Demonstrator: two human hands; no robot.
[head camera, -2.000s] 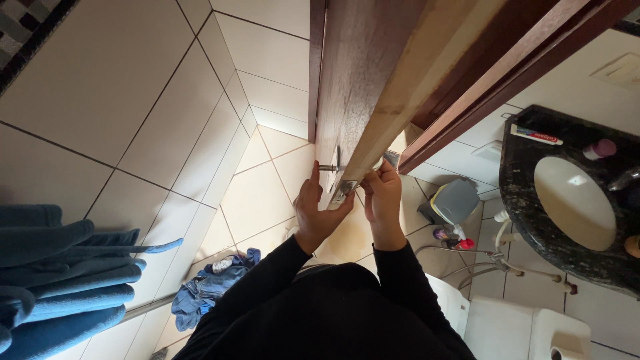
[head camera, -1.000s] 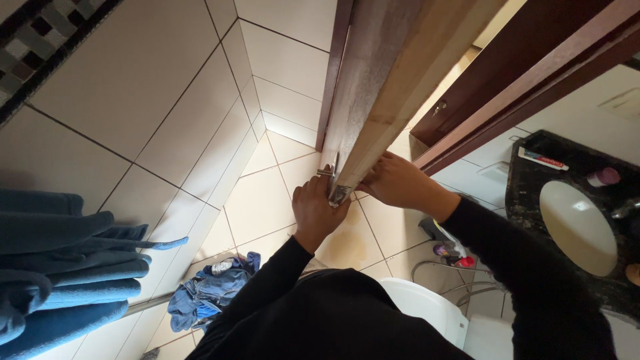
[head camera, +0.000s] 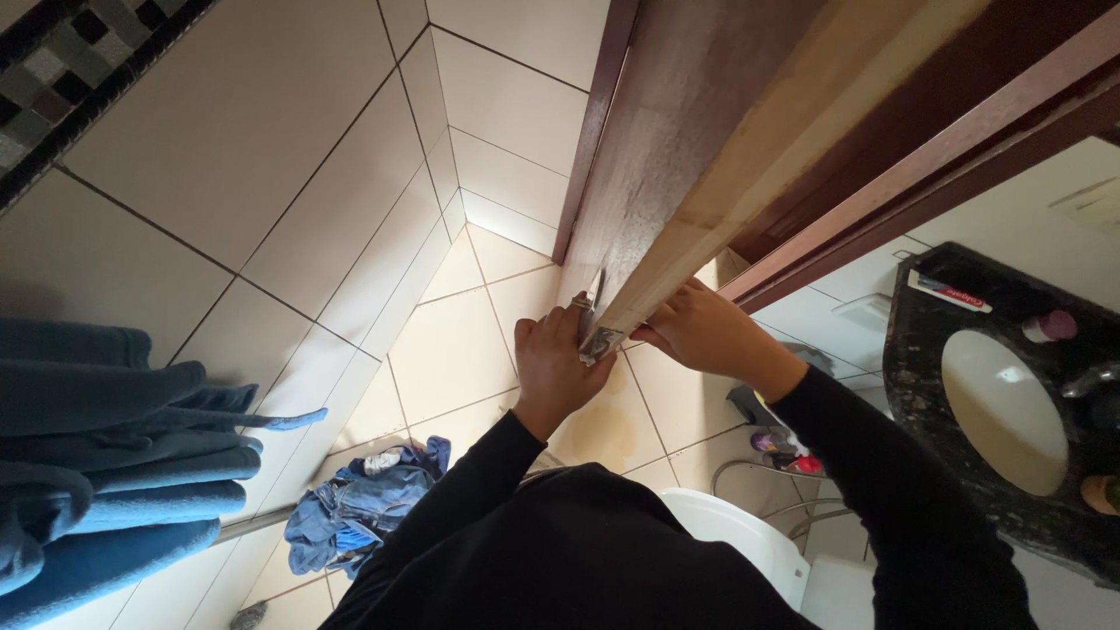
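Note:
A wooden door (head camera: 691, 210) stands edge-on in front of me, with a metal lock (head camera: 601, 342) set in its pale edge. On the left face is a metal handle with its plate (head camera: 596, 290). My left hand (head camera: 557, 363) is closed around that handle and the lock's side of the door, the thumb near the lock. My right hand (head camera: 705, 331) reaches to the door's other face at about the same height; its fingertips are partly hidden behind the edge, so what they touch cannot be told.
Blue towels (head camera: 114, 437) hang at the left, and crumpled clothes (head camera: 376, 503) lie on the tiled floor. At the right are a door frame (head camera: 901, 157) and a dark stone counter (head camera: 914, 367) with a white basin (head camera: 1004, 411). A white toilet (head camera: 744, 534) is close at my lower right.
My right hand has moved from beside the lock at the door's edge to the door's right face, the arm now reaching out wider. My left hand has closed over the handle.

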